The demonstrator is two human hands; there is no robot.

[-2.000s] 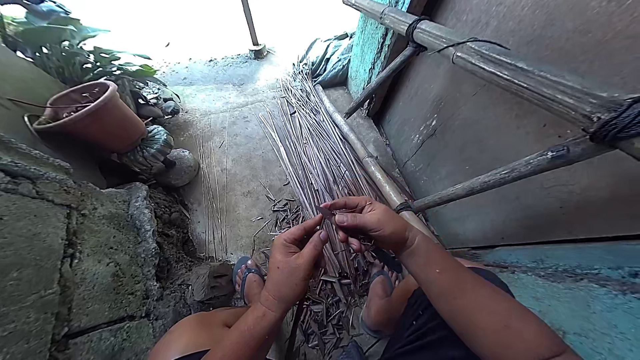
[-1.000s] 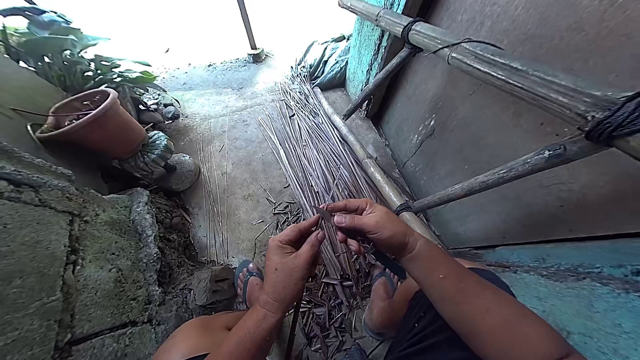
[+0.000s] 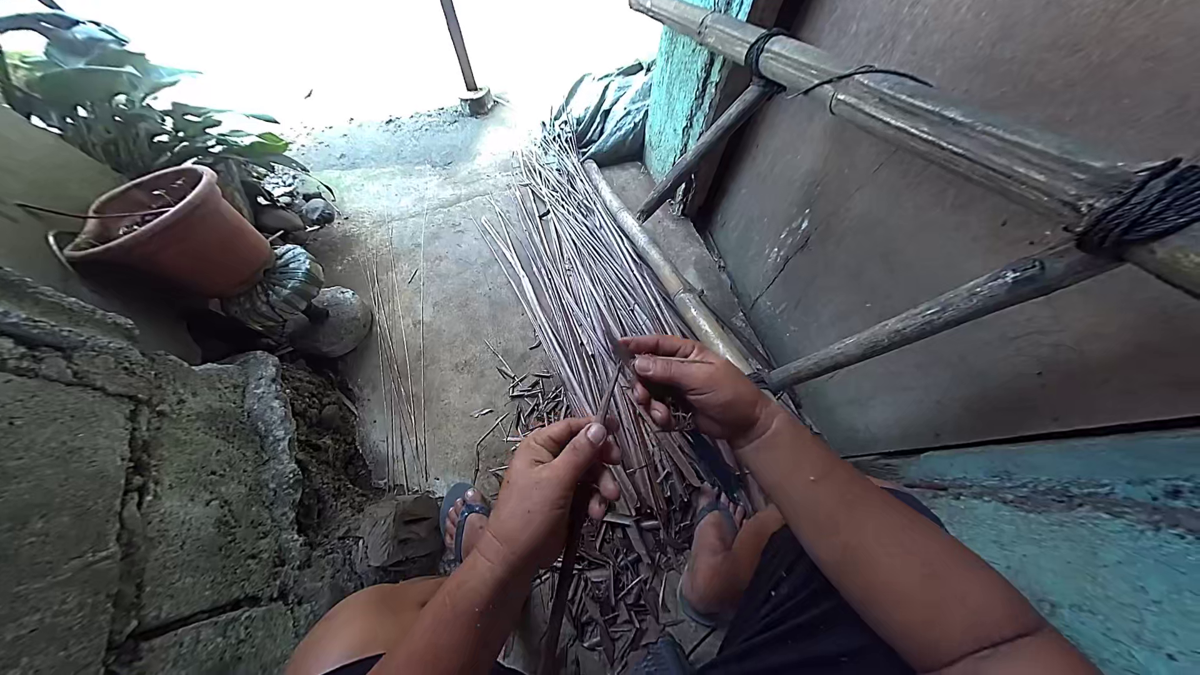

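Note:
My left hand (image 3: 558,483) grips a thin dark plant stalk (image 3: 610,396) between thumb and fingers; its tip sticks up above the thumb and its lower part hangs down between my knees. Just up and to the right, my right hand (image 3: 698,389) is closed on a small knife, whose blade tip (image 3: 620,349) shows by the fingertips. The rest of the knife is mostly hidden by the hand. Beyond both hands, a long bundle of dry stalks (image 3: 591,272) lies on the concrete floor. Cut scraps (image 3: 609,586) are scattered between my feet.
A few thin split strips (image 3: 398,375) lie on the floor at left. Further left are a clay flowerpot (image 3: 178,234), a rounded stone (image 3: 333,322) and a concrete block wall (image 3: 187,469). A bamboo pole (image 3: 694,305) lies along the bundle's right side; a lashed bamboo rail (image 3: 937,117) crosses the upper right.
My left hand has moved down and away from my right hand, so a length of stalk now shows between them. The right hand has hardly moved.

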